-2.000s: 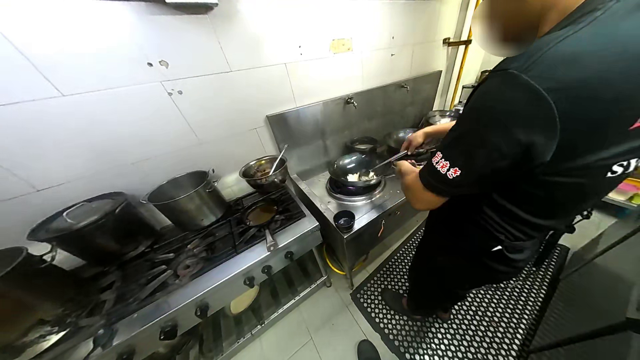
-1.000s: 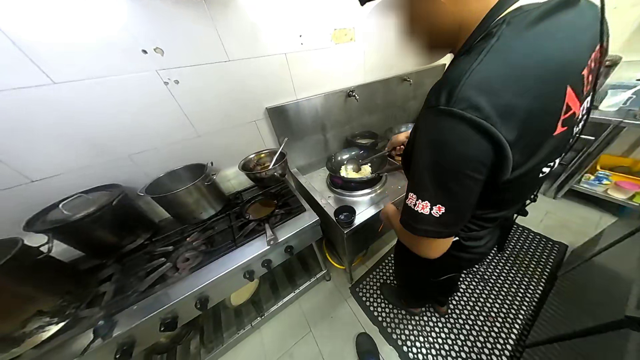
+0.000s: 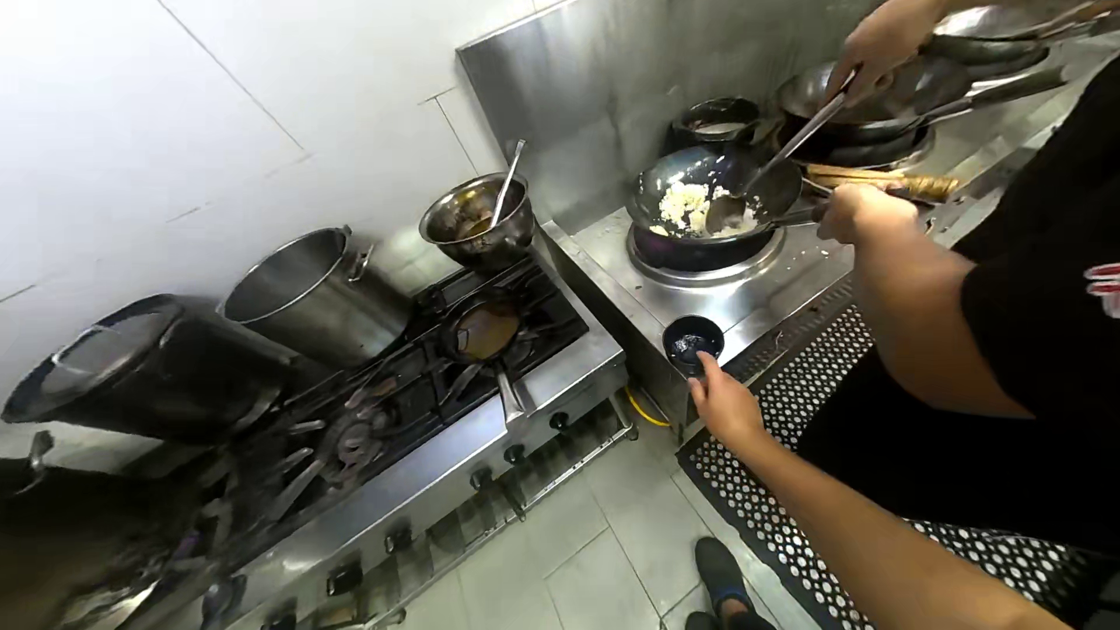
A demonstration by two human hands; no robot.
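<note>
My right hand (image 3: 728, 404) reaches in from the lower right, its fingertips pinching the near rim of a small black bowl (image 3: 693, 339) at the corner of the steel wok range. A little dark, shiny content shows in the bowl. My left hand is out of view. Beyond the bowl, a wok (image 3: 646, 197) with white and pale yellow food sits on a burner. A co-worker's one hand (image 3: 862, 213) holds the wok's handle, and the other (image 3: 888, 44) holds a long metal ladle (image 3: 809, 131) in the food.
On the left gas stove (image 3: 577, 350) stand a small frying pan (image 3: 486, 331) with brown liquid, a steel bowl (image 3: 477, 219) with a spoon, and large pots (image 3: 319, 293). A second wok (image 3: 936, 83) is at the back right. The co-worker stands close on the right, above a perforated black mat (image 3: 814, 376).
My right hand has come into view and taken hold of the black bowl's rim. The co-worker's lower hand, down beside the body one second ago, is now on the wok handle. The view is closer.
</note>
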